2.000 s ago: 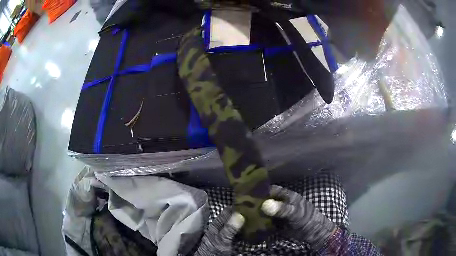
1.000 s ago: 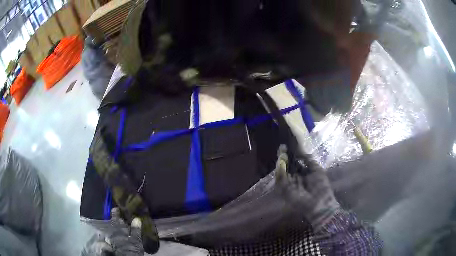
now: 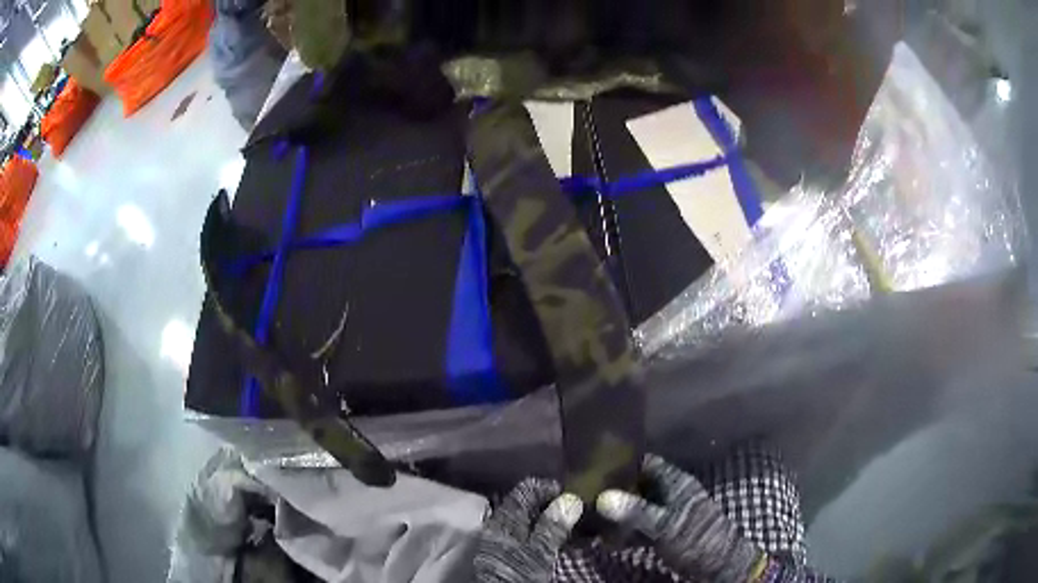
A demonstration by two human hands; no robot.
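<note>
A long camouflage strap piece [image 3: 575,308] lies over the black bale top, its far end at the bale's far side by the sack mouth. My left hand [image 3: 529,526], in a grey striped glove, holds its near end from the left. My right hand [image 3: 672,512], gloved alike, holds the same end from the right. The pale fingertips are close together. A second camouflage strap piece [image 3: 279,376] lies curved at the bale's left, its near end over the front edge, touched by no hand.
Blue strapping [image 3: 467,308] crosses the bale. Clear wrap [image 3: 933,228] covers its right end, with a yellow stick [image 3: 871,262] on it. A white-grey sack [image 3: 376,524] is below at near left. Grey sacks [image 3: 51,353] and orange bags [image 3: 159,57] stand on the floor at left.
The strap my left hand held a second ago now lies released at left. My right hand has moved nearer me. Both hands now hold another strap drawn from the far side.
</note>
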